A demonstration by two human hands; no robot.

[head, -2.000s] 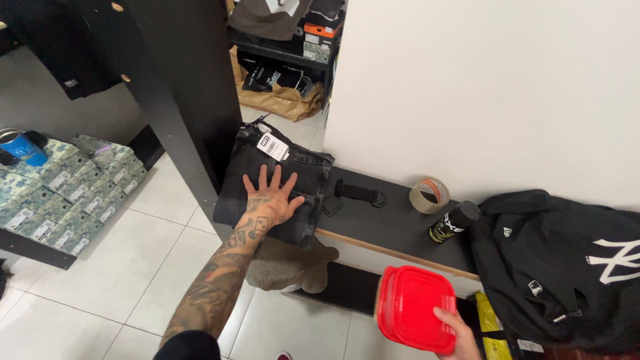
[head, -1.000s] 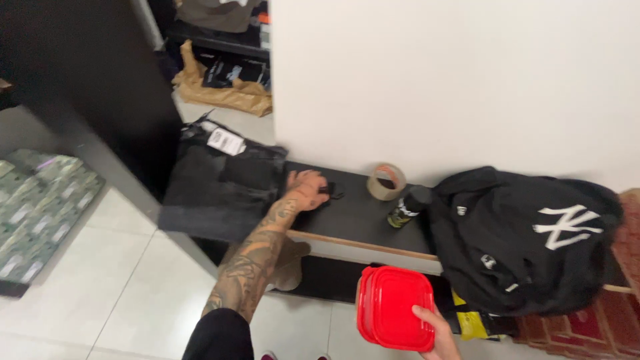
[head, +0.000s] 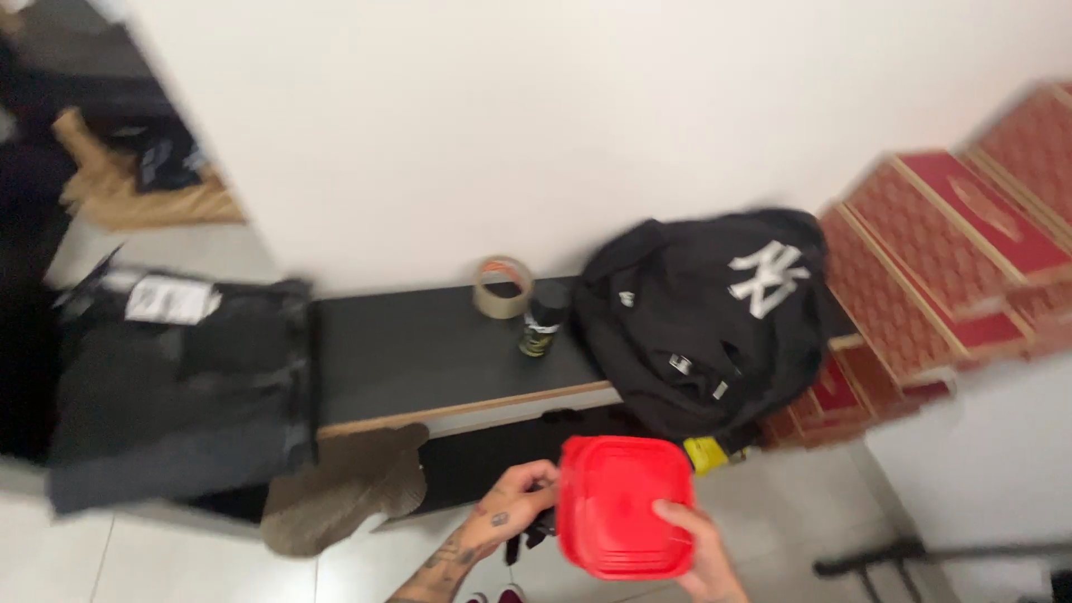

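Note:
My right hand point(head: 699, 544) holds a container with a red plastic lid point(head: 628, 507), its thumb on top of the lid. Close against the container's left side, my left hand point(head: 515, 511) is closed on a black strap point(head: 536, 536), which hangs partly hidden below the fingers. Beyond both hands, a black shelf point(head: 394, 352) bears a roll of packing tape point(head: 502, 287), a dark can point(head: 543, 322) and a black backpack point(head: 712, 318) with a white emblem. Folded dark jeans point(head: 184, 385) with a white tag lie at the shelf's left end.
A brown cap point(head: 343, 486) hangs under the shelf's front edge. Red patterned boxes point(head: 921, 260) are stacked at the right. A dark metal rack bar point(head: 938, 554) crosses the lower right. Brown paper point(head: 159, 205) lies at the upper left, beyond the white wall.
My left hand has left the shelf beside the jeans and come to the red-lidded container, now with the black strap that lay on the shelf earlier. The view has swung right.

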